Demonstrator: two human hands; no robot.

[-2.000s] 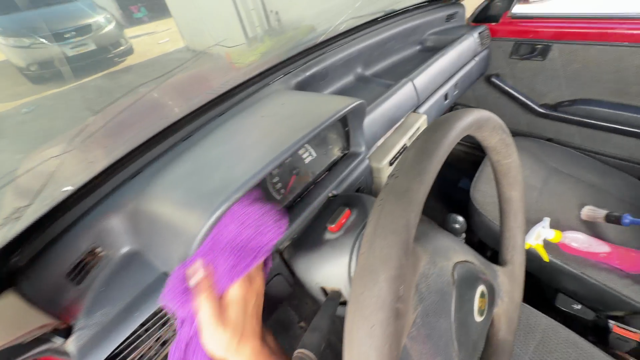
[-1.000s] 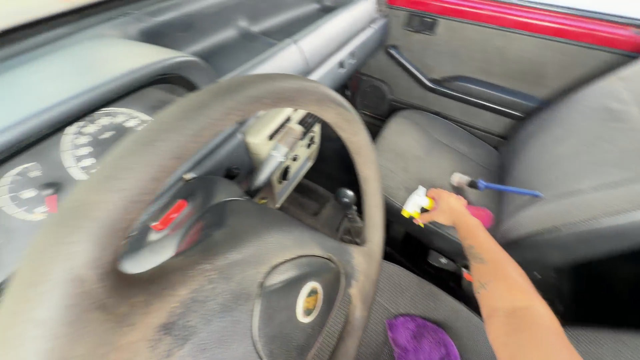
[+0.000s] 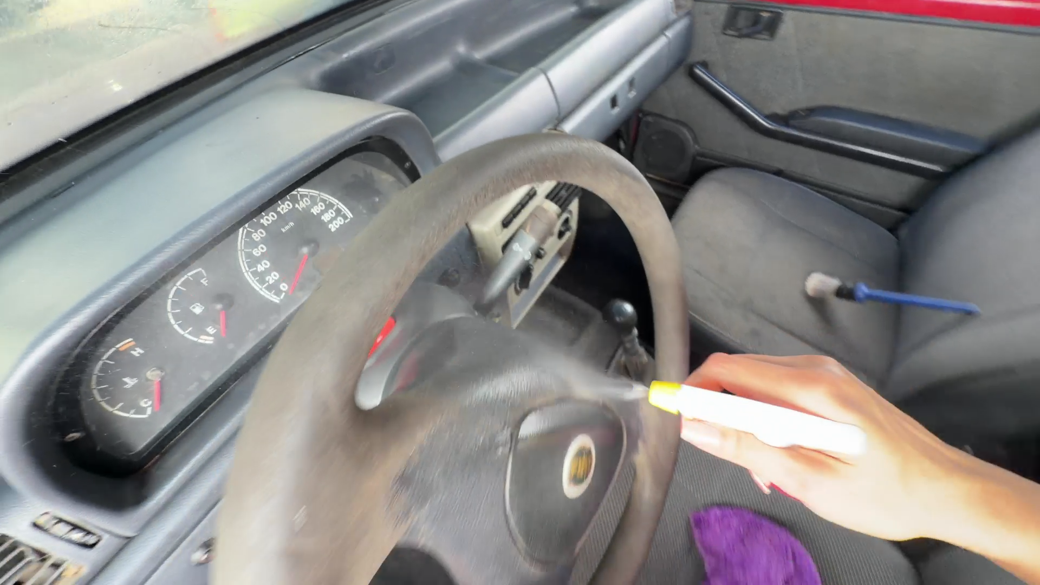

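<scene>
My right hand (image 3: 821,439) grips a spray bottle by its white trigger head (image 3: 764,418) with a yellow nozzle. A fine mist leaves the nozzle toward the hub of the worn steering wheel (image 3: 674,317); most of the bottle's body is hidden by the hand. Below the hand, a purple cloth (image 3: 751,548) lies on the near seat, partly cut off by the frame's edge. My left hand is out of view.
Behind the wheel is the instrument cluster (image 3: 227,301). A gear lever (image 3: 621,317) stands beyond the wheel's right side. A brush with a blue handle (image 3: 918,301) rests on the passenger seat (image 3: 739,236). The door handle bar (image 3: 812,136) runs farther back.
A hand wiped near the instrument cluster with the purple cloth; the cloth then lay on the seat. The spray bottle, earlier on the passenger seat, is now held at the wheel and sprays.
</scene>
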